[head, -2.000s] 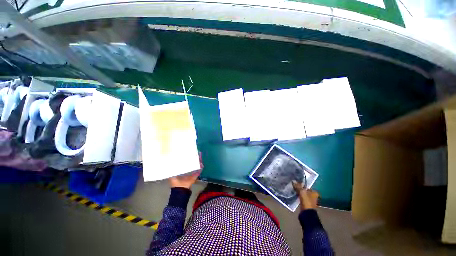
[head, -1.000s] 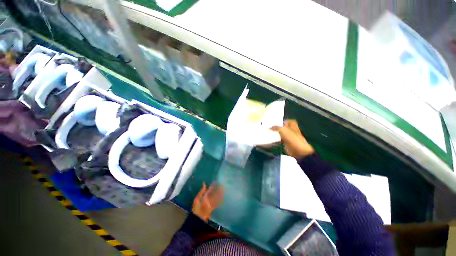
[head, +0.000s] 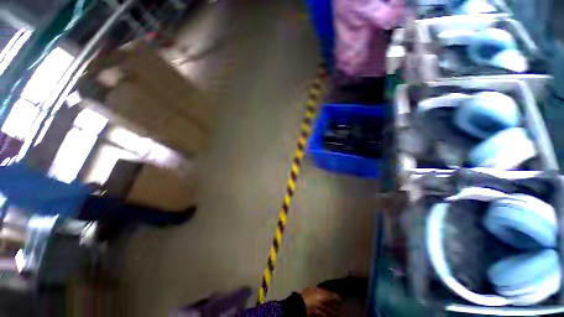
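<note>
The view is blurred and turned to the bench side. Open white box trays [head: 404, 127] stand in a column along the right, each with white and pale blue over-ear headphones [head: 510, 223] on dark crinkled bag material. My left hand [head: 321, 302] is at the bottom edge, small and partly cut off, beside the bench and below the nearest tray, apart from it. Its fingers are too blurred to show whether it holds anything. My right hand is out of the picture.
A blue bin [head: 346, 166] with dark items stands on the floor by the bench. Yellow-black tape [head: 289, 192] crosses the floor. A person in pink [head: 365, 40] is at the top. Brown cartons [head: 158, 93] and a person's blue clothing [head: 43, 192] show at left.
The view has swung left, so the trays now run down the right side. The white box my right hand touched, the closed boxes and my right hand are out of view.
</note>
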